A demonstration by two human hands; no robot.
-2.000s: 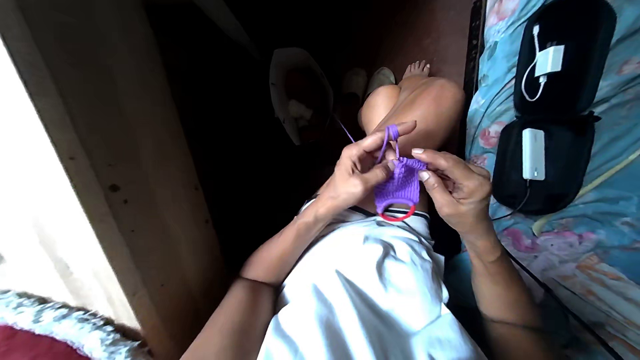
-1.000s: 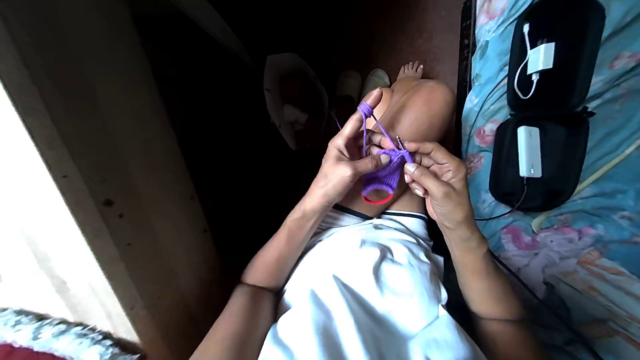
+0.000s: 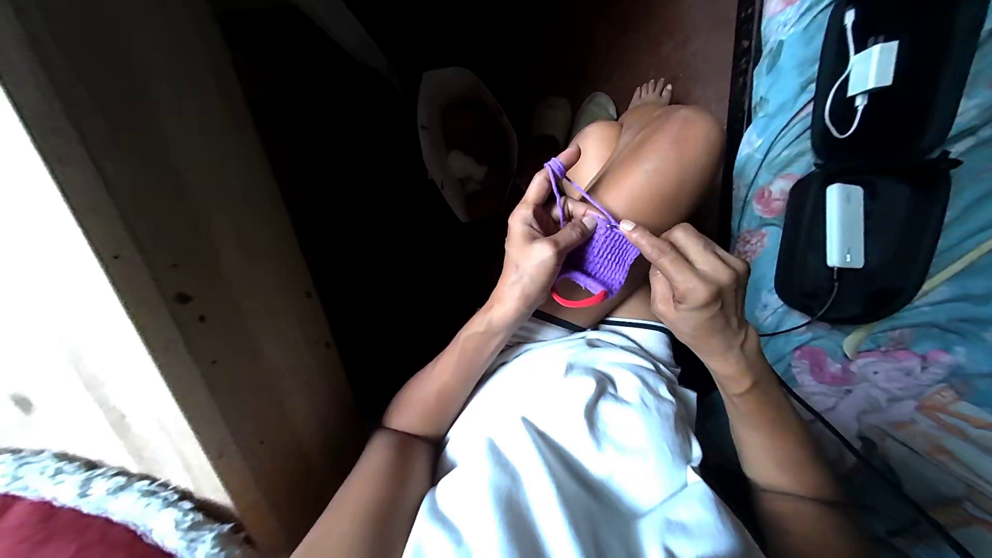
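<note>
Over my lap is a small purple crocheted piece (image 3: pixel 608 254), with a red ring (image 3: pixel 580 301) at its lower edge. My left hand (image 3: pixel 539 240) pinches the piece's upper left side between thumb and fingers. Purple yarn (image 3: pixel 590 200) is wrapped around its raised index finger and runs down to the piece's top right corner. At that corner is my right hand (image 3: pixel 694 283), its index fingertip against the stitches and its other fingers curled. A crochet hook seems to be in it, but it is mostly hidden by the fingers.
On the right, a floral bedsheet (image 3: pixel 775 287) bears an open black case with a white power bank (image 3: pixel 845 225) and a white adapter (image 3: pixel 873 68) with a cable. A black cable passes beside my right forearm. A pale bag (image 3: pixel 428 124) and slippers (image 3: pixel 595 108) are on the dark floor.
A second ago both hands were close together at the piece's top edge; now my right hand is at its right corner and the crocheted fabric lies spread and more visible.
</note>
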